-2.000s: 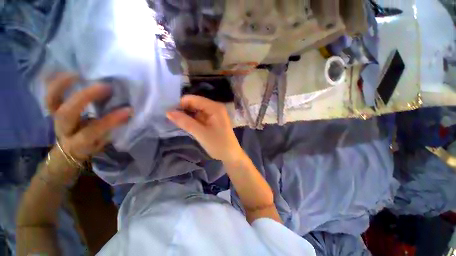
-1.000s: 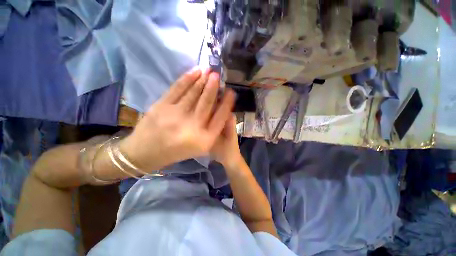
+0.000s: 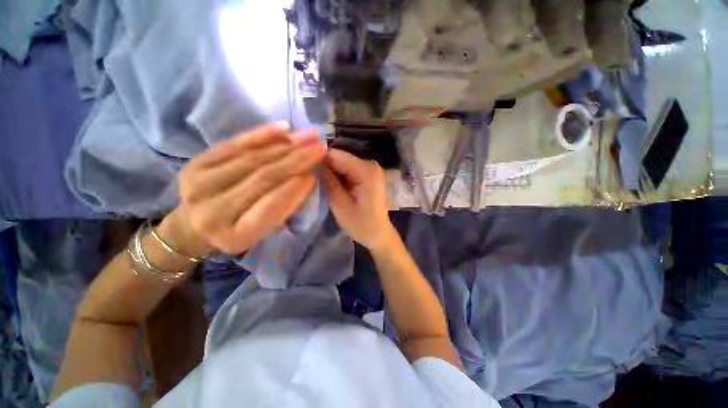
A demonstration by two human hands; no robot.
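Note:
A light blue-grey garment piece (image 3: 172, 88) lies on the table left of the overlock machine (image 3: 455, 64) and runs down past the table's front edge. My left hand (image 3: 251, 187), with bangles at the wrist, pinches the cloth edge just below the needle area (image 3: 307, 80). My right hand (image 3: 355, 195) touches it from the right, fingertips closed on the same cloth edge. The cloth between the fingertips is mostly hidden. The bright lamp glare washes out the cloth beside the needle.
Tweezers-like metal prongs (image 3: 461, 167) lie at the table's front edge beside a measuring tape (image 3: 519, 170). A white ring (image 3: 574, 127), a black phone (image 3: 665, 143) and a dark pointed tool (image 3: 661, 36) lie at the right. Purple-blue cloth (image 3: 36, 143) lies far left. Cloth (image 3: 559, 303) hangs below the table.
One second ago my left hand lay flat over the cloth near the needle; now it has drawn left and down, pinching the edge. More cloth is bunched at the left. My right hand is more visible.

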